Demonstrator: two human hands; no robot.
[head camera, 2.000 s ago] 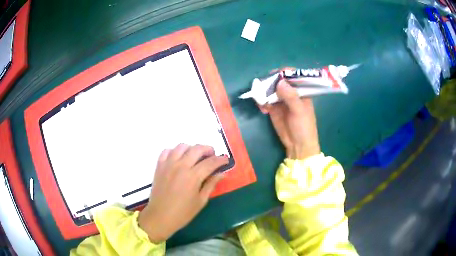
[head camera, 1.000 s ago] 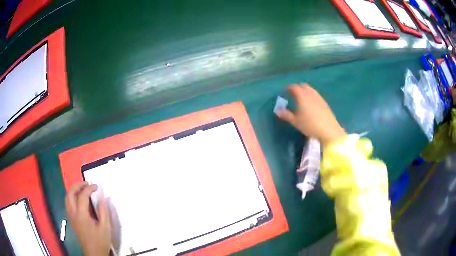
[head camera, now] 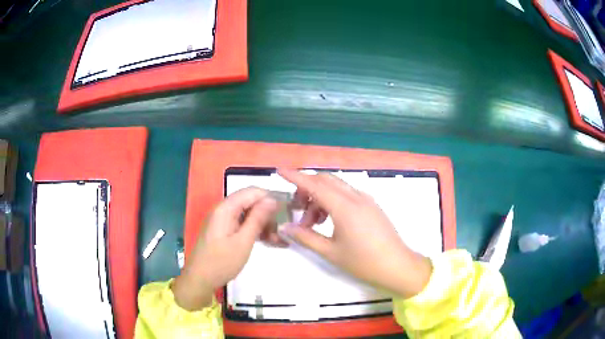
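Note:
A white panel with a thin black edge [head camera: 345,291] lies on a red foam pad [head camera: 332,153] in front of me. My left hand [head camera: 229,235] and my right hand [head camera: 345,228] meet above the panel's upper left part. Between their fingertips is a small greyish, see-through piece [head camera: 284,210], blurred and partly hidden by the fingers. Both hands appear to pinch it. A small strip [head camera: 258,306] shows at the panel's lower left edge.
Another panel on red foam [head camera: 126,165] stands at the left, one at the upper left [head camera: 229,40], more at the upper right. A white strip [head camera: 153,243] lies left of the pad. A glue tube [head camera: 499,242] and a small white bottle [head camera: 535,242] lie at the right.
The view has turned left. The glue tube went from my right hand to the bench. My right hand reached the white square, then came over the panel to meet my left hand.

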